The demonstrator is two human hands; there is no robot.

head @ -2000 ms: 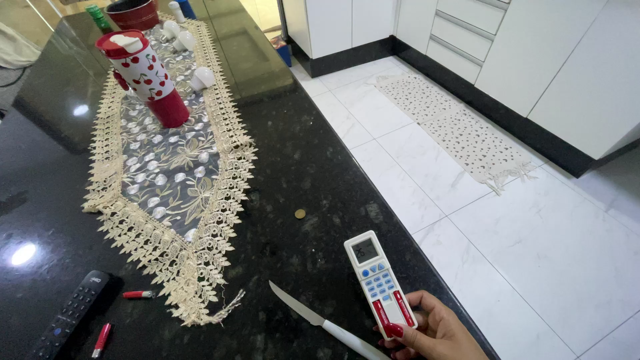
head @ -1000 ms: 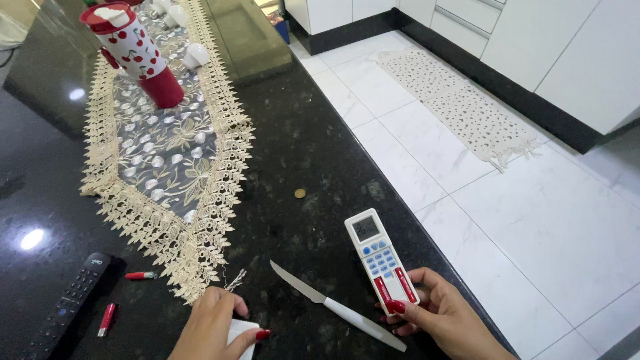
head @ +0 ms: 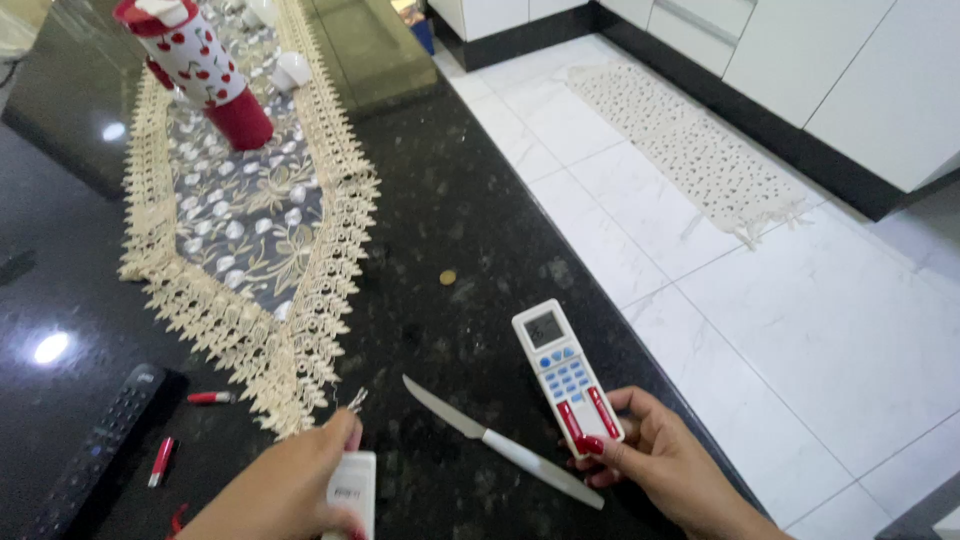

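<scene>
My right hand (head: pixel 637 457) holds a white remote control (head: pixel 564 375) with a small display and blue buttons; two red batteries (head: pixel 571 424) lie exposed in its lower part, under my thumb. Between my hands a knife (head: pixel 517 450) with a white handle lies on the dark stone countertop (head: pixel 450 345). My left hand (head: pixel 292 480) grips a white flat piece (head: pixel 352 491) bearing small writing, near the pointed end of the lace table runner (head: pixel 247 225). Left of that hand lie two red-and-silver batteries (head: pixel 210 397) and a black remote control (head: pixel 101 450).
A red and white cherry-patterned tumbler (head: pixel 202 75) and small white cups (head: pixel 291 71) stand on the runner. A coin (head: pixel 448 277) lies mid-counter. The counter's edge runs diagonally on the right, above a tiled floor with a patterned rug (head: pixel 675 142) and white cabinets (head: pixel 847 67).
My left hand, out of view two seconds ago, has come in from the bottom and holds the white piece. My right hand keeps hold of the white remote control.
</scene>
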